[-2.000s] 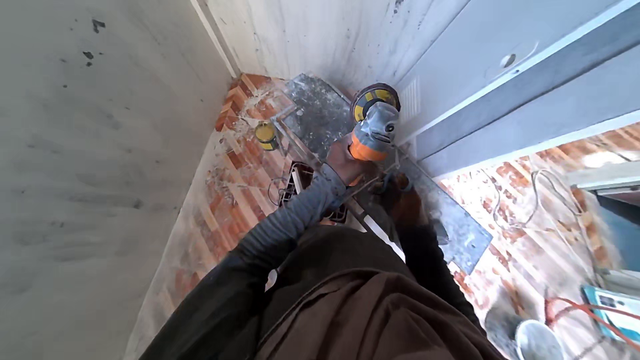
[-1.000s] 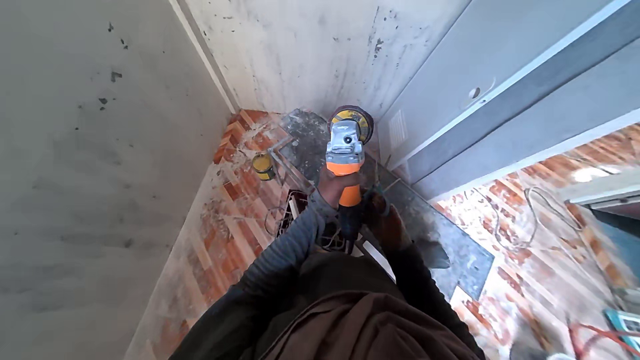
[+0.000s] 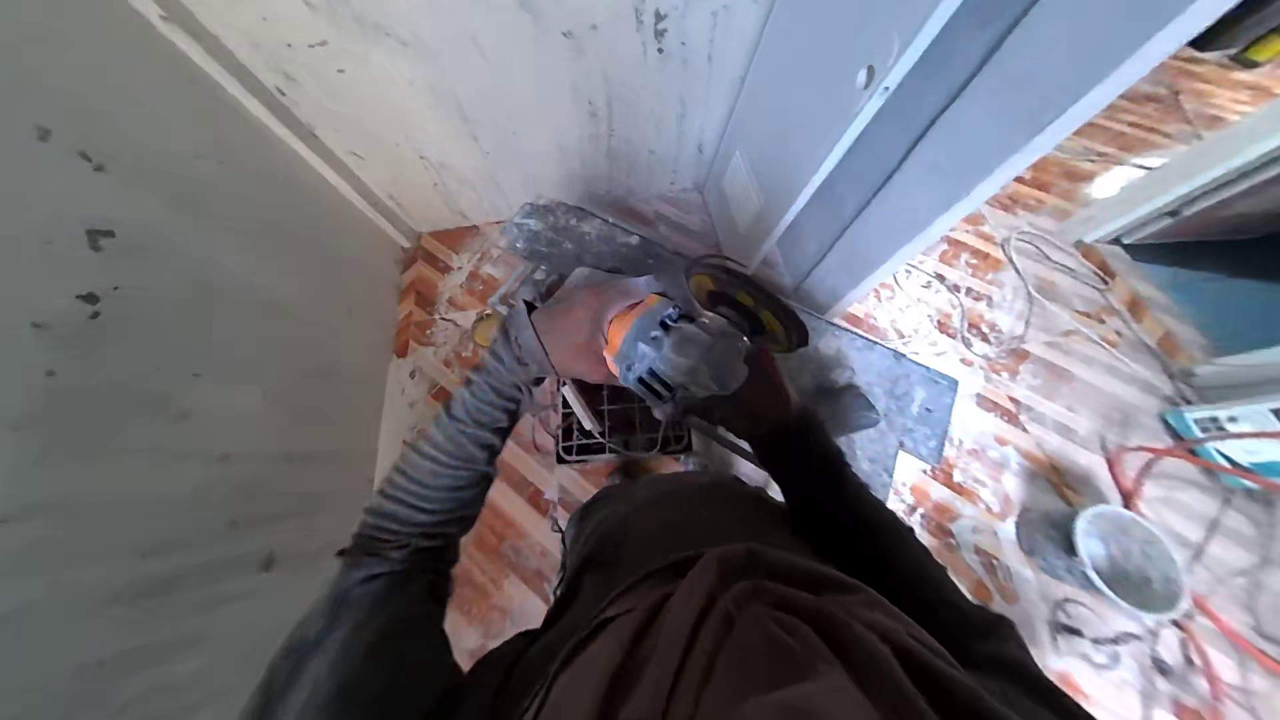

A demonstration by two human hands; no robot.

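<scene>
An orange and grey angle grinder [image 3: 680, 350] is held in both hands, low over the floor near the corner. My left hand [image 3: 580, 325] wraps around its orange body. My right hand [image 3: 755, 400] is dark and partly hidden beside the grinder's head; it appears to grip the tool there. The round black and yellow disc [image 3: 747, 304] faces the foot of the white door frame. Under the tool lies a dusty grey sheet [image 3: 885, 385]. Below my hands sits a wire-grid basket [image 3: 620, 420] holding a white stick-like piece.
A small yellow container [image 3: 487, 328] stands on the dusty patterned floor. Grey plastered walls [image 3: 200, 330] close in on the left and ahead. At right are a door frame [image 3: 920, 140], a loose cable [image 3: 1015, 290], a bucket [image 3: 1130, 562] and orange cords [image 3: 1150, 450].
The grinder has turned: its disc, which pointed ahead toward the wall, now lies to the right of its body. My left forearm has swung out to the left.
</scene>
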